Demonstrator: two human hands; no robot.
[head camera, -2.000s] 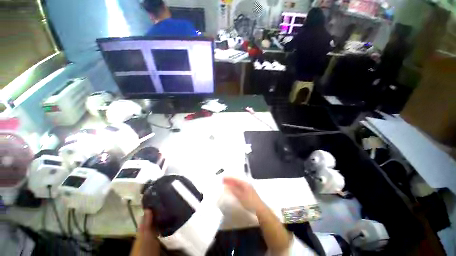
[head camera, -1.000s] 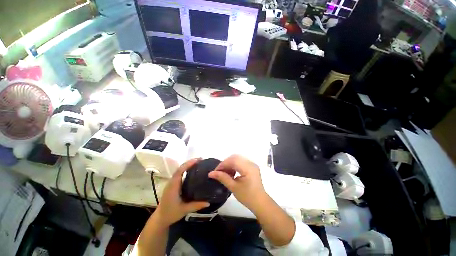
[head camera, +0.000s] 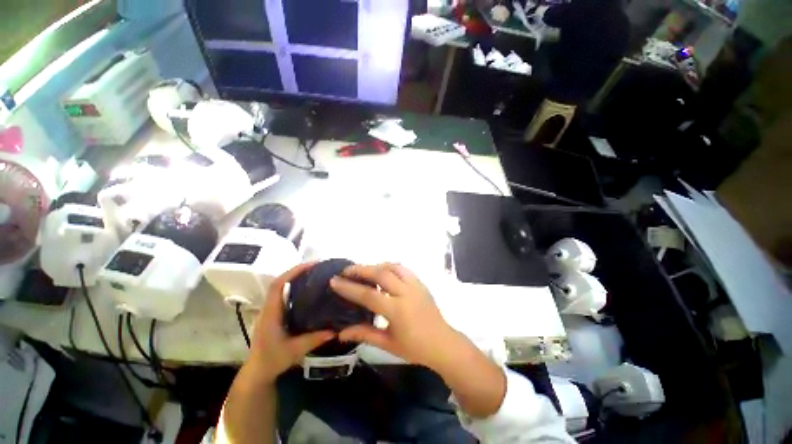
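A security camera (head camera: 314, 299) with a black rounded head is held at the bench's front edge, its white body and dark panel showing below the hands. My left hand (head camera: 282, 334) grips the left and lower side of the head. My right hand (head camera: 395, 316) lies over its right side, fingers on the black surface. Three white security cameras stand in a row to the left, the nearest one (head camera: 252, 260) beside my left hand, with black leads hanging over the bench edge.
The monitor (head camera: 300, 43) shows four panes at the back. A black mouse pad (head camera: 486, 247) with a computer mouse (head camera: 518, 232) lies right. A black bin right of the bench holds white cameras (head camera: 580, 293). A pink fan (head camera: 19, 208) stands far left. A person (head camera: 586, 43) is at the back.
The right hand has gone from a fingertip pinch on the black head to lying spread over its right side. The view has shifted, and the held camera appears further left.
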